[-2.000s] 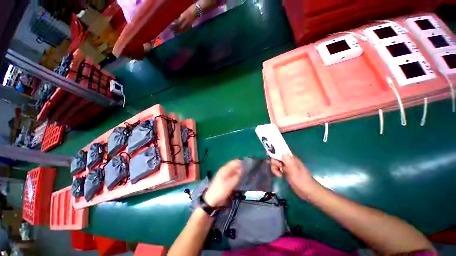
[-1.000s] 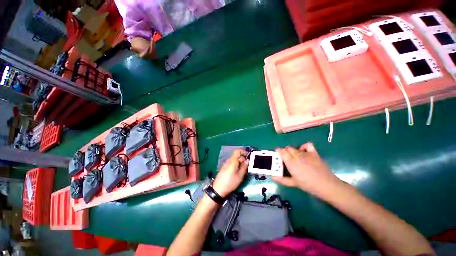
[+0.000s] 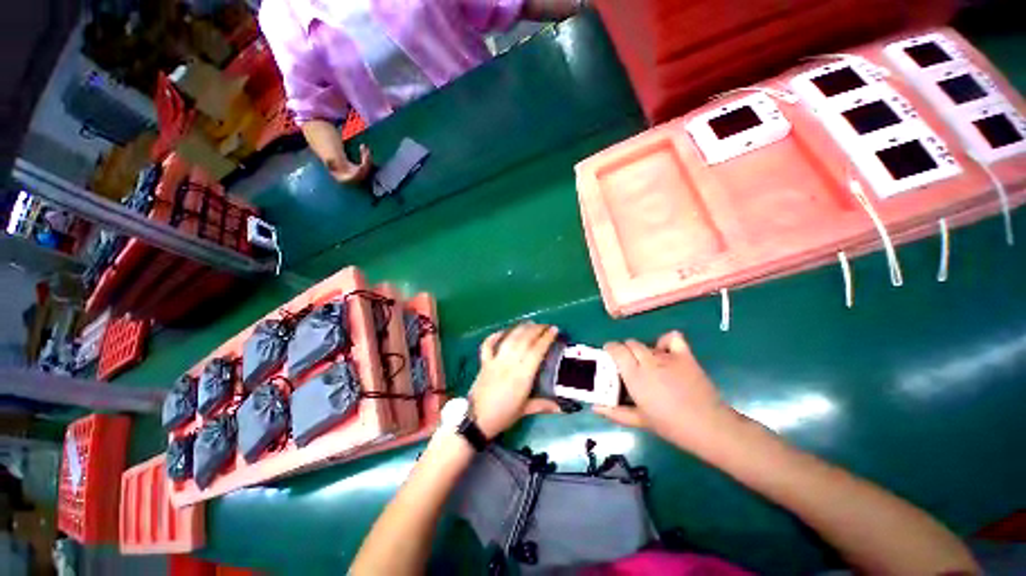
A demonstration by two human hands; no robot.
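A white handheld device with a dark screen (image 3: pixel 586 375) is between my hands, screen up, its left end inside the mouth of a grey drawstring pouch (image 3: pixel 549 374). My left hand (image 3: pixel 512 374) holds the pouch, which it mostly hides. My right hand (image 3: pixel 664 386) holds the device's right end. A flat stack of grey pouches (image 3: pixel 585 506) with tangled black cords lies close to my body.
A pink tray of filled grey pouches (image 3: pixel 388 422) stands at left. A pink tray (image 3: pixel 630 295) with white devices stands at right, thin white strips hanging over its edge. A person in a pink shirt (image 3: pixel 371 51) is opposite, a grey pouch (image 3: pixel 401 167) near their hand.
The device was turned from edge-on to screen up, and its left end is now in the pouch mouth. My left hand has closed around the pouch. The person opposite has come further into view.
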